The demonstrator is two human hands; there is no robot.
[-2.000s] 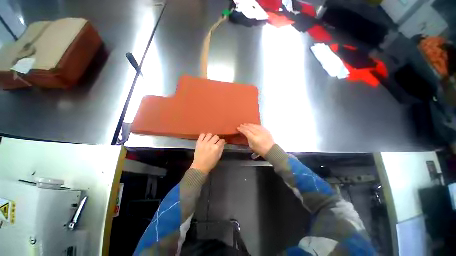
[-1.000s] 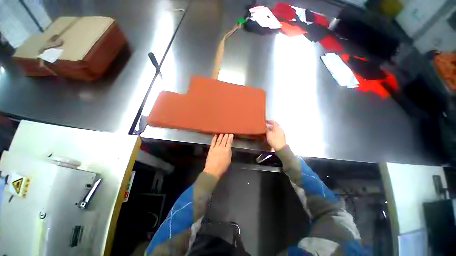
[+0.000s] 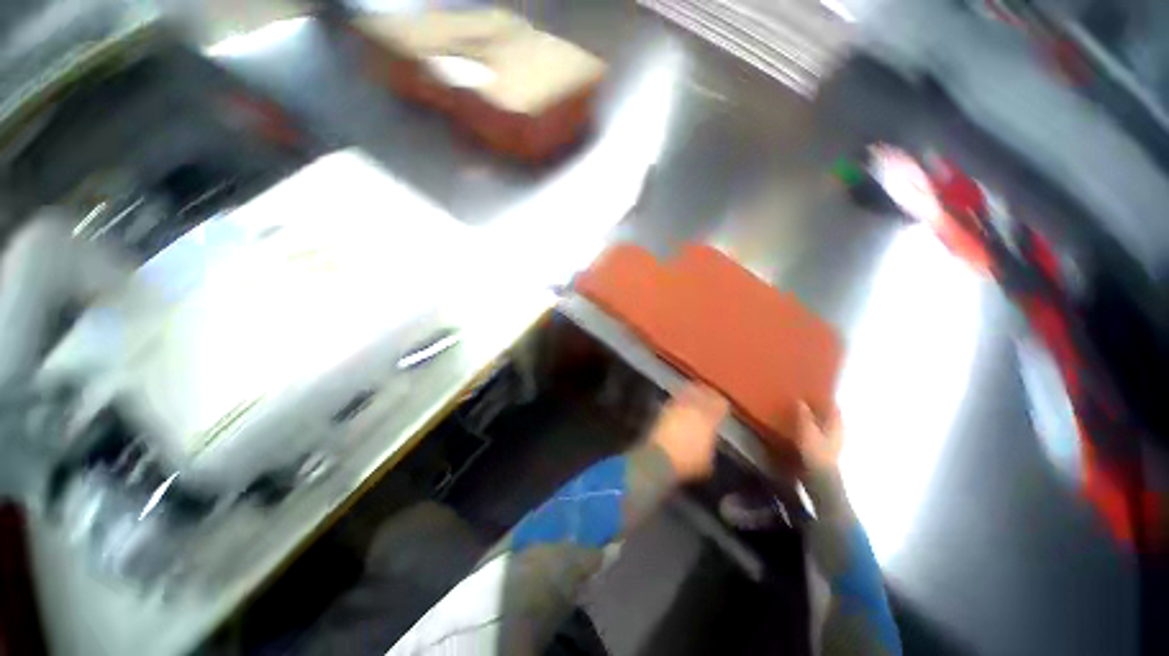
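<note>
A pile of red-brown notched panels (image 3: 718, 327) lies at the front edge of the grey metal table, tilted in view and blurred. My left hand (image 3: 690, 429) is at the pile's front edge, fingers against it. My right hand (image 3: 818, 436) is at the pile's right front corner, fingers touching its side. The blur hides whether either hand grips a panel.
A brown bundle with a tan top (image 3: 513, 64) sits at the back of the metal table (image 3: 949, 551). Red, black and white scraps (image 3: 961, 212) lie along the right. The white sewing table and machine (image 3: 308, 295) are at left, blurred.
The view has swung left, so the pile and bundle show further right and tilted, and the sewing table has come in. Both hands remain at the pile's front edge and corner.
</note>
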